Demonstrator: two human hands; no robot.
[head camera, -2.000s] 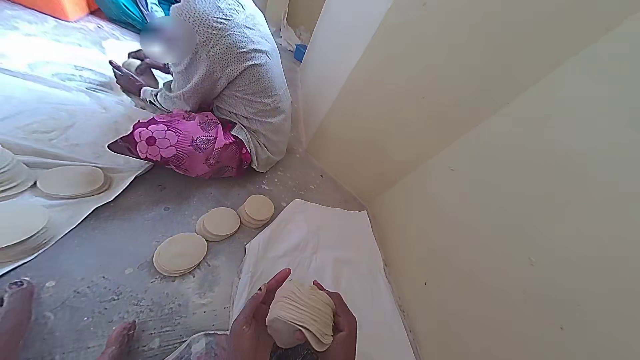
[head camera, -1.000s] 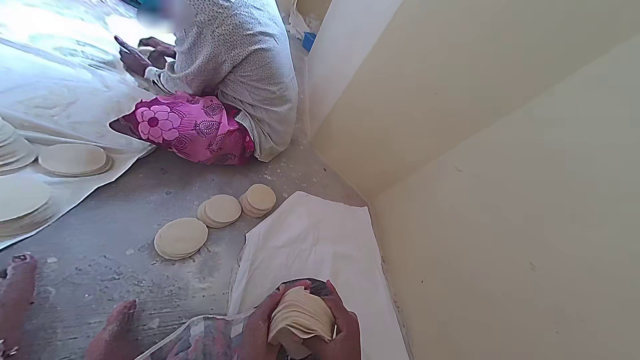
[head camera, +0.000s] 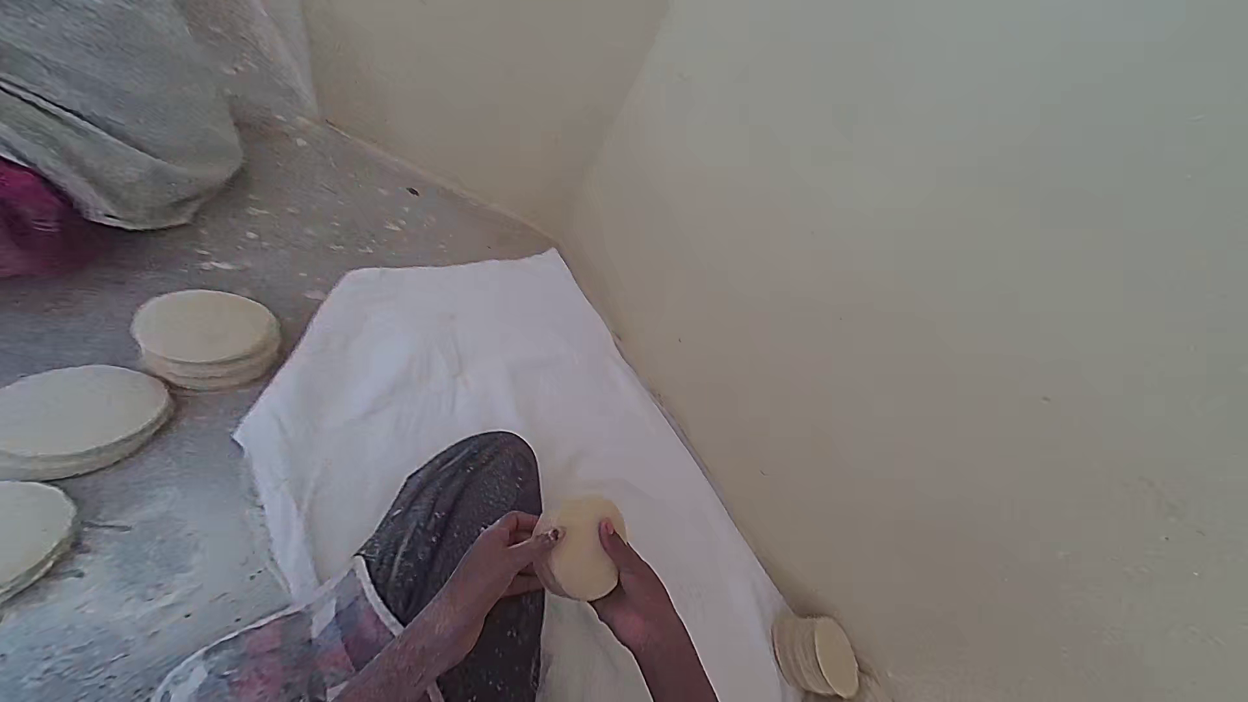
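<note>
Between my two hands, low in the middle of the view, is a stack of thin round dough discs (head camera: 583, 548), its flat face turned up toward me. My left hand (head camera: 502, 565) grips its left edge, with the thumb on the face. My right hand (head camera: 639, 590) holds the right edge, thumb also on the face. Both are above a white cloth (head camera: 439, 331) and beside my dark-clothed knee (head camera: 468, 517). Another stack of small discs (head camera: 817, 655) rests on its side by the wall, at the cloth's lower right edge.
Stacks of flat discs stand on the grey floor at left: one at the back (head camera: 207, 336), a wider one (head camera: 83, 419) and one cut by the frame edge (head camera: 29, 536). A seated person's clothing (head camera: 117, 117) shows at upper left. A beige wall (head camera: 926, 292) borders the cloth.
The view has swung right and down. The stack in my hands, seen from its layered side before, now shows its flat face. My knee and the small stack by the wall have come into view.
</note>
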